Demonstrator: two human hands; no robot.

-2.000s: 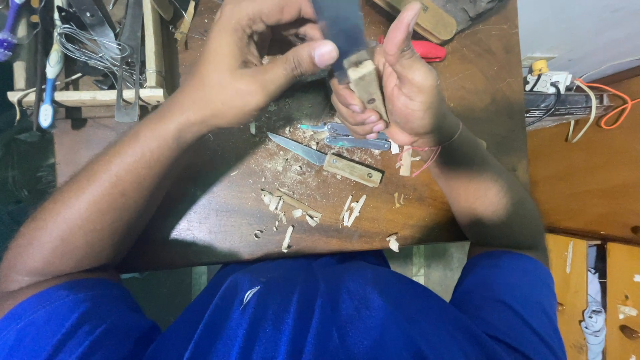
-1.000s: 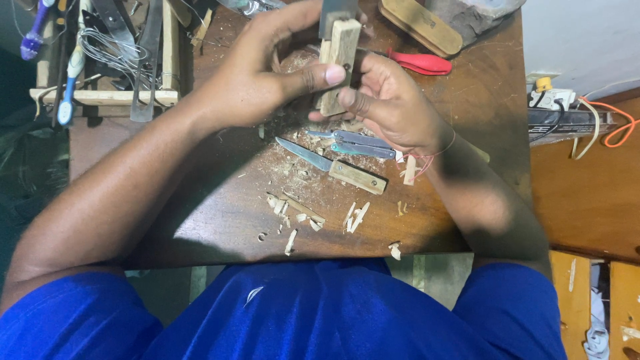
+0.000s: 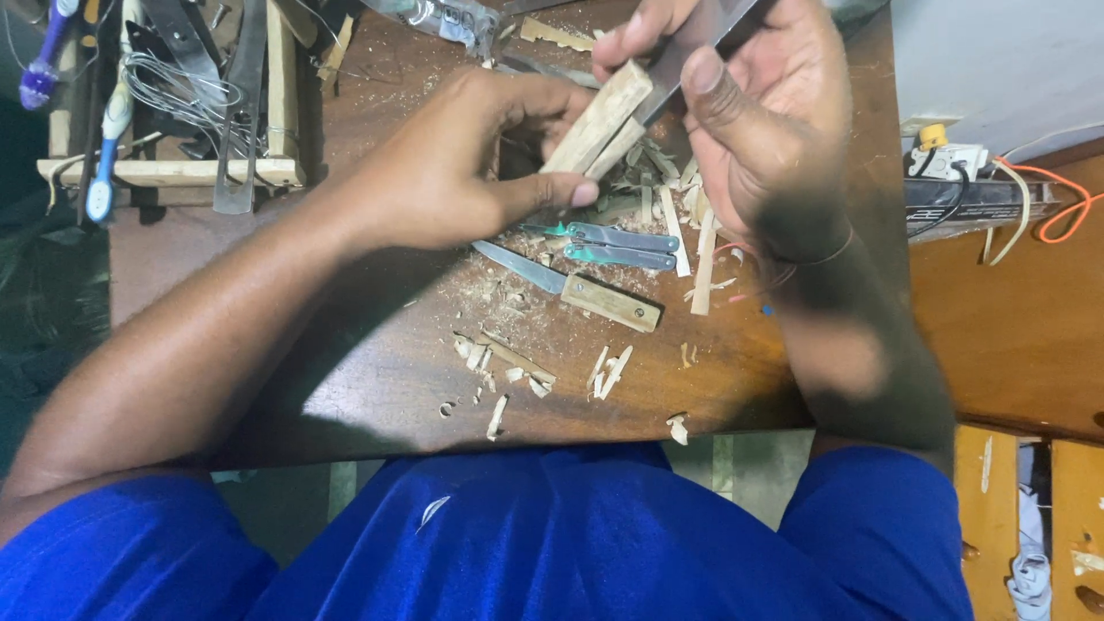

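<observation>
My left hand [image 3: 483, 164] grips a wooden handle [image 3: 599, 121] made of two pieces, with a gap between them at the blade end. A wide flat metal blade [image 3: 690, 47] runs from the handle to the top edge of the view. Around that blade is my right hand [image 3: 768, 112], its thumb raised beside the metal. Below the hands a folding multi-tool [image 3: 621, 246] lies on the wooden table. Nearer the front edge rests a small knife [image 3: 608, 302] with a wooden handle, its blade pointing left.
Wood shavings [image 3: 509, 358] and sawdust lie scattered over the table [image 3: 371, 379]. At the upper left, a wooden tray [image 3: 172, 172] holds wire, metal strips and a toothbrush [image 3: 112, 129]. A plastic packet [image 3: 448, 21] lies at the back. Plugs and cables [image 3: 953, 164] are on the right.
The wooden handle was upright between my hands and now leans, its blade end up and to the right. My right hand has moved up from the handle to the blade.
</observation>
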